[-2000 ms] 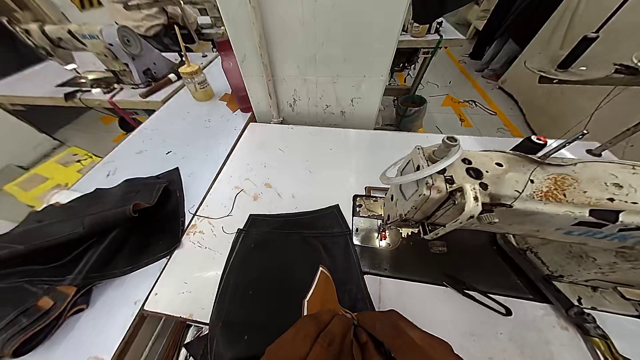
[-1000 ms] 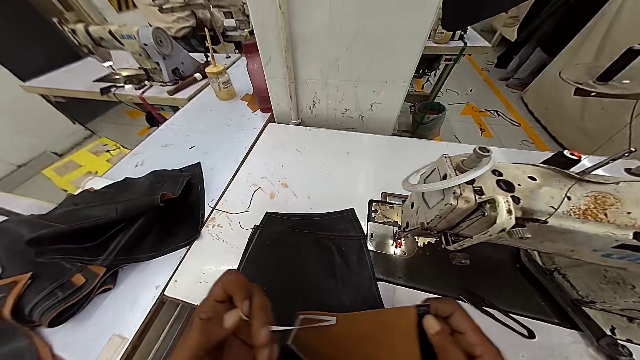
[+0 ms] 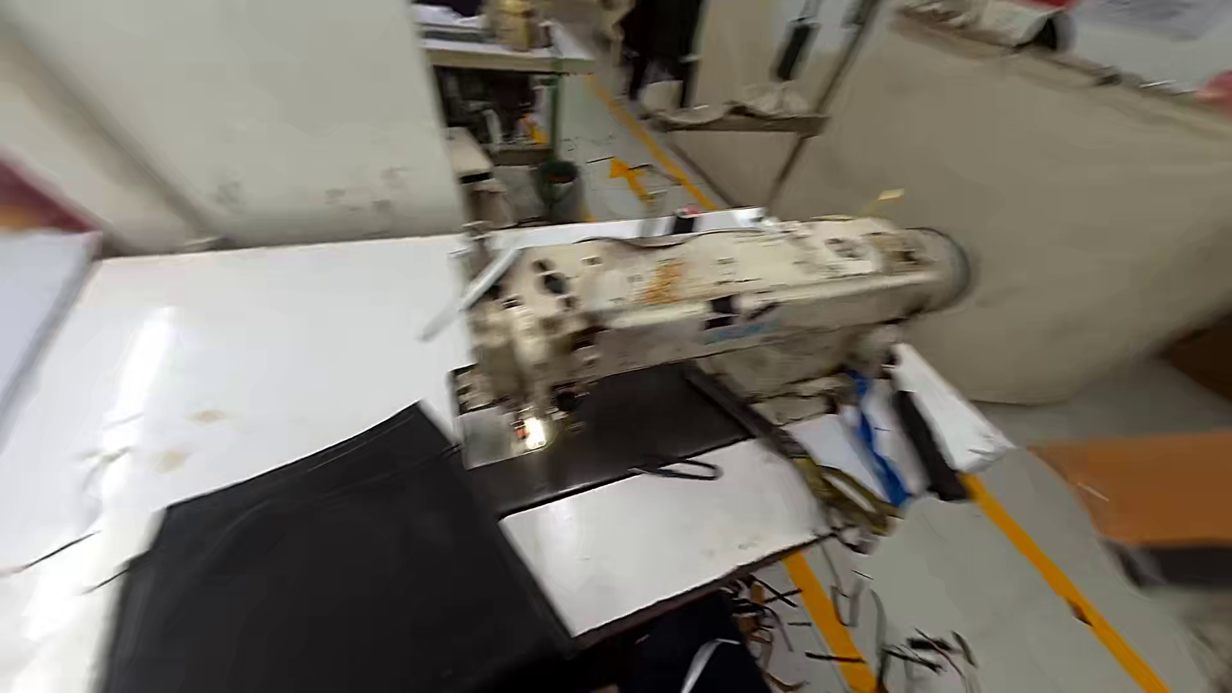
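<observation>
Neither of my hands can be made out. A black panel of leather or fabric (image 3: 337,568) lies on the white table, left of an industrial sewing machine (image 3: 731,289). The machine's lamp glows beside its needle area (image 3: 531,433). At the far right edge is a blurred brown piece, leather-like (image 3: 1145,486), with a dark strip below it; what holds or supports it is hidden. A darker brown shape above it is too blurred to name.
A thin black loop (image 3: 679,470) lies in front of the machine bed. Scissors (image 3: 852,496) and a blue strip (image 3: 878,443) are at the table's right end. Scraps (image 3: 924,654) litter the floor. A pale wall (image 3: 241,106) stands behind the table.
The view has swung strongly to the right and is blurred. Both hands, earlier holding a brown piece in front of the black panel, can no longer be made out.
</observation>
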